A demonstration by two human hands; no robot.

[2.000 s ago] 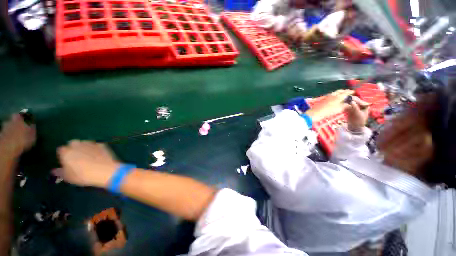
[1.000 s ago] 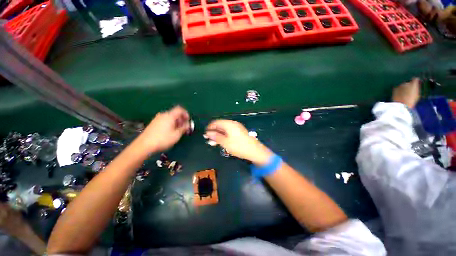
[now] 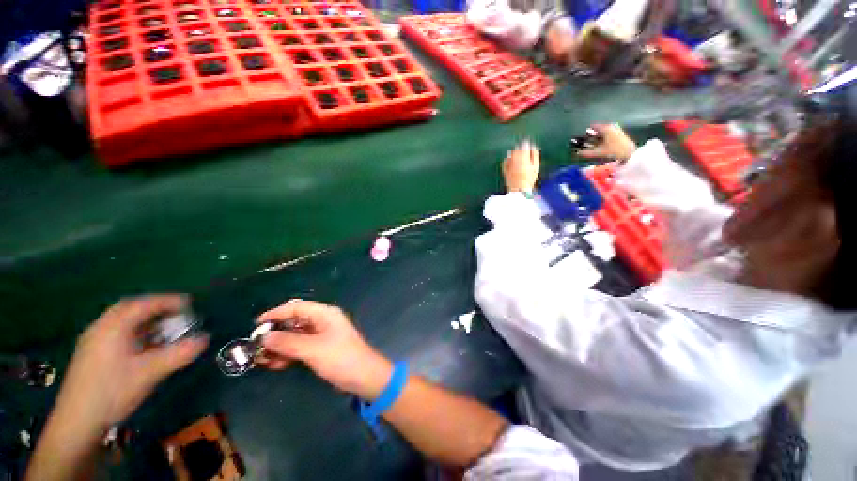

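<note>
My right hand, with a blue wristband, grips a round silver-rimmed watch case between thumb and fingers; a pale patch shows inside it. My left hand is just to its left, fingers curled around a small shiny piece; blur hides what it is. The two hands are close but apart, above the dark green bench. The orange-brown test fixture with a dark middle lies below them at the picture's bottom edge.
Red compartment trays with dark round parts stand on the far side. A pink piece and white scraps lie to the right. A neighbouring worker sits at right beside a blue bin.
The view has swung right. My right hand now shows a round case in its fingers. My hands are nearer each other. The neighbour's hands now reach past the blue bin.
</note>
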